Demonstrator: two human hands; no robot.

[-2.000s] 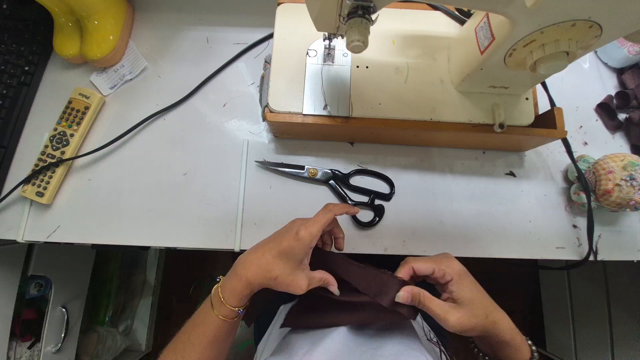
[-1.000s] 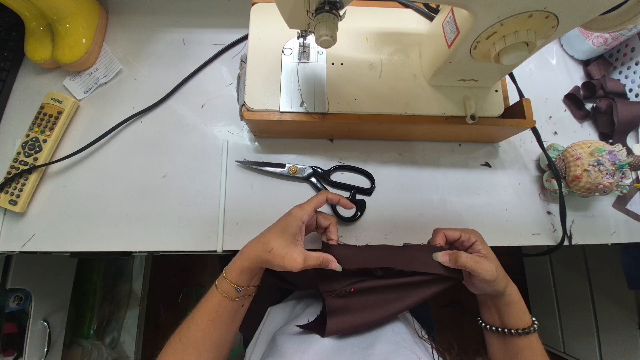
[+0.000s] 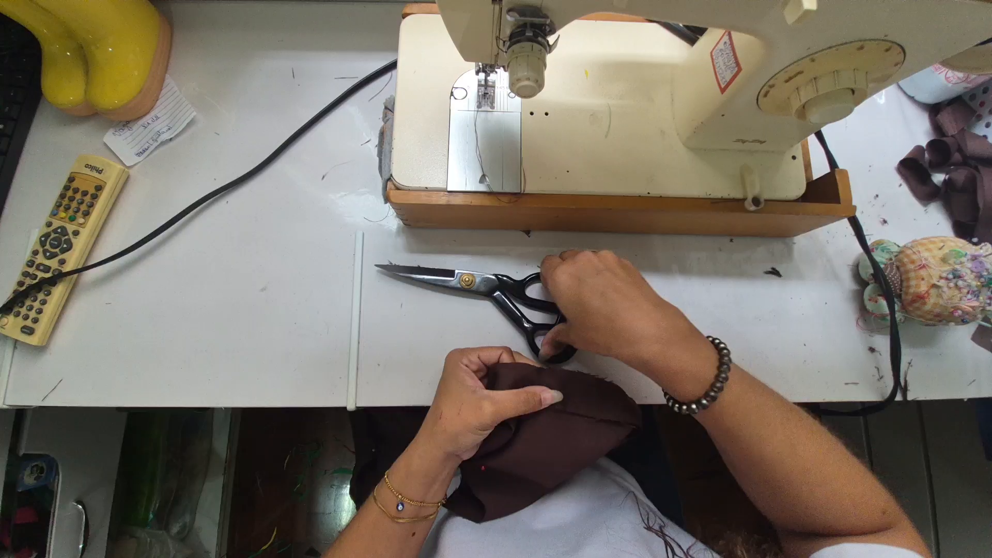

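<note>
My left hand (image 3: 484, 403) pinches dark brown fabric (image 3: 542, 442) between thumb and fingers at the table's front edge; the cloth hangs over my lap. My right hand (image 3: 601, 310) is on the black handles of the fabric shears (image 3: 473, 280), thumb at the lower loop and fingers curled at the upper one. How firmly it grips them is hidden by the hand. The shears lie on the white table, blades pointing left and together.
A cream sewing machine (image 3: 620, 155) in a wooden base stands behind the shears. A black cable (image 3: 256, 167) crosses a remote control (image 3: 66, 248) at left. Yellow ceramic boots (image 3: 116, 58) stand on a paper. At right are a patterned pincushion (image 3: 942, 280) and brown fabric strips (image 3: 961, 174).
My right hand has let go of the brown fabric and moved up and left to the handles of the shears. My left hand still holds the cloth, which now hangs more bunched.
</note>
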